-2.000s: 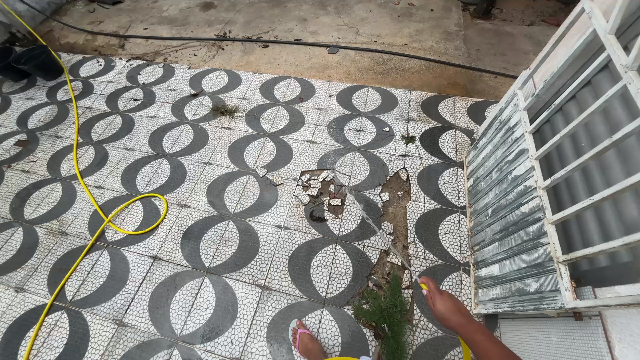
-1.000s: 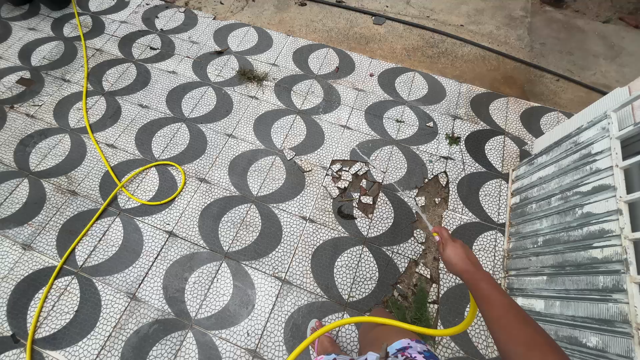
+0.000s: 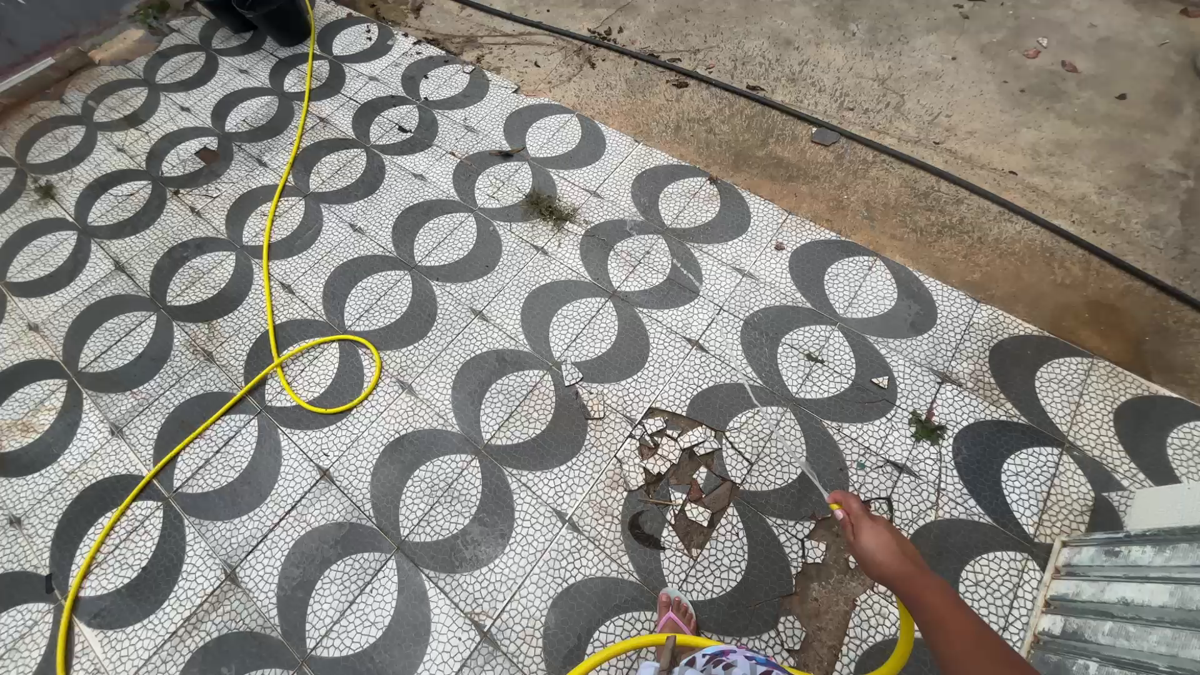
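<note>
My right hand (image 3: 877,542) is closed around the end of a yellow garden hose (image 3: 902,637), at the lower right. A thin stream of water (image 3: 814,480) leaves the hose end toward the upper left, over the patterned floor tiles (image 3: 441,502). The rest of the yellow hose (image 3: 267,281) lies on the tiles at the left, with one small loop. Broken tile pieces (image 3: 696,511) lie in a bare patch left of my right hand. My left hand is not in view. My foot in a flip-flop (image 3: 677,609) shows at the bottom edge.
A corrugated metal panel (image 3: 1116,600) stands at the lower right. Dark buckets (image 3: 279,21) are at the top left. A black hose or cable (image 3: 806,114) crosses the concrete ground (image 3: 984,84) beyond the tiles. Small weeds (image 3: 548,208) grow between tiles.
The view has swung left and the buckets are back in sight. My right hand still holds the hose end, and the water stream now points farther to the upper left.
</note>
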